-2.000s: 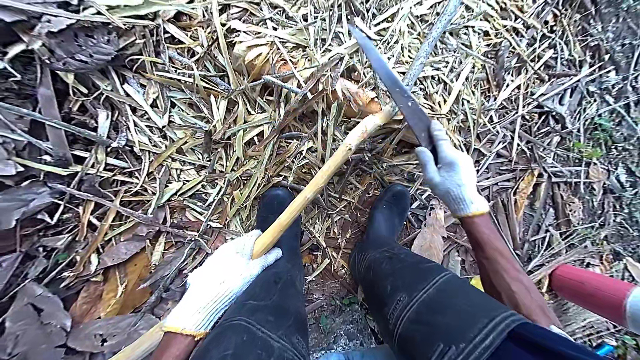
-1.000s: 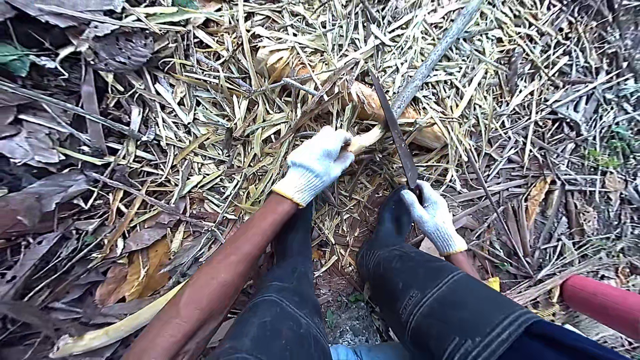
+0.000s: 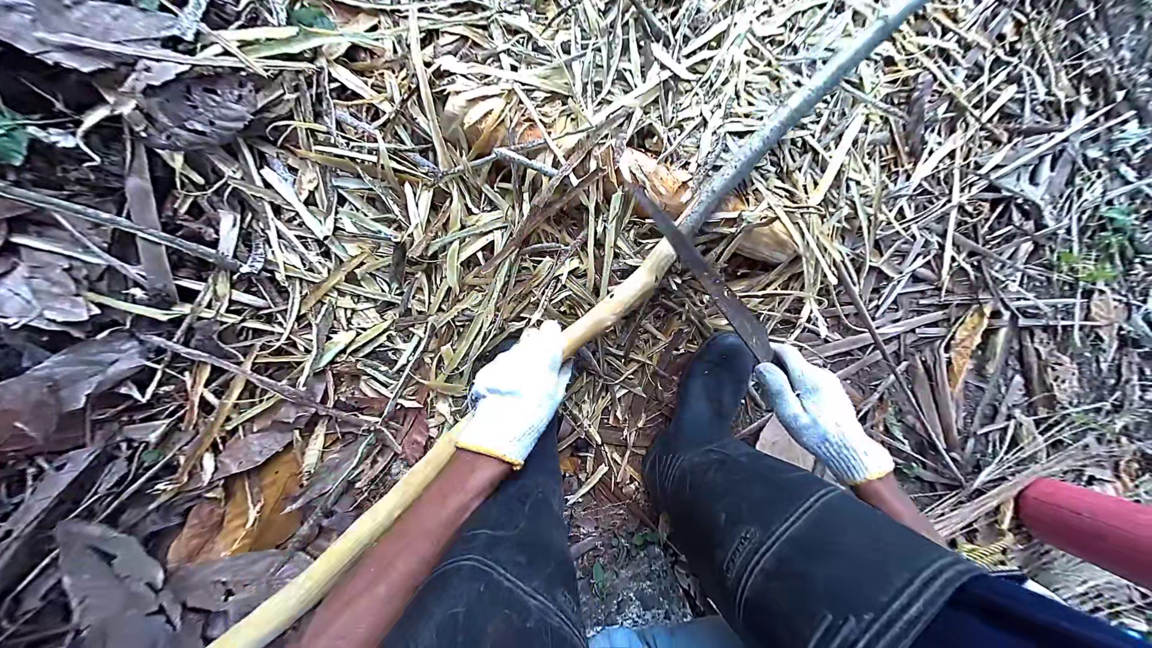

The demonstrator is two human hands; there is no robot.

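A long wooden pole (image 3: 621, 301) runs diagonally from the lower left to the upper right; its near part is pale and peeled, its far part keeps grey-green bark. My left hand (image 3: 517, 391), in a white knit glove, is closed around the peeled part, above my left leg. In my right hand (image 3: 814, 409), gloved alike, is the handle of a machete, mostly hidden by the fingers. The dark machete blade (image 3: 720, 292) points up and left and lies across the pole where peeled wood meets bark. Whether edge and wood touch, I cannot tell.
Beyond my boots, a chopped log (image 3: 661, 180) lies half covered by bark strips and shavings (image 3: 360, 225). A black rubber boot (image 3: 711, 387) stands under the machete. Dry brown leaves (image 3: 81, 378) cover the ground at left. A red cylindrical object (image 3: 1089, 531) juts in at the lower right.
My left hand was lower left on the pole two seconds ago, then farther up near the log one second ago, and is now between those places. The machete blade has swung from above the pole to across it.
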